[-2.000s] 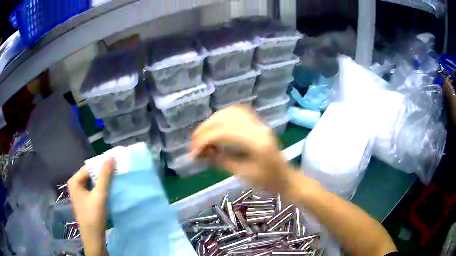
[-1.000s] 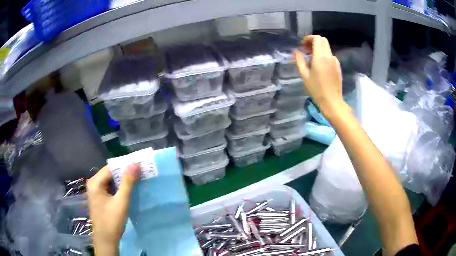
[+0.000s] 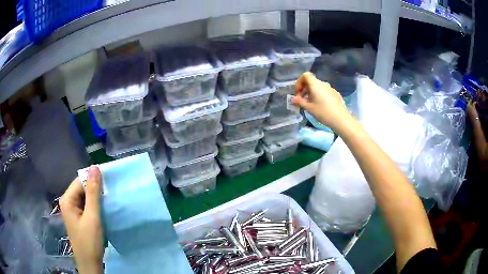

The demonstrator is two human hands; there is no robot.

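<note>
My left hand [image 3: 84, 217] holds the pale blue backing paper [image 3: 136, 206] at its upper left corner, with a small part of the white label sheet [image 3: 84, 174] showing by the thumb. My right hand [image 3: 320, 100] is raised at the rightmost column of boxes. It pinches a small white label [image 3: 292, 103] between thumb and fingers, in front of a lidded clear box [image 3: 281, 92]; whether the label touches the box I cannot tell. Other lidded boxes [image 3: 191, 118] with greyish contents stand stacked in columns to the left.
A large white tub [image 3: 289, 206] of shiny silver tubes [image 3: 257, 243] is in front. White and clear plastic bags [image 3: 348, 182] lie at the right. A metal shelf [image 3: 225, 17] runs above, with a blue basket [image 3: 53, 16] at upper left. Another person's arm [image 3: 475, 126] shows at the right edge.
My right hand was at the top box of the right column and is now lower, with a label in its fingers. Less of the white label sheet shows at my left hand.
</note>
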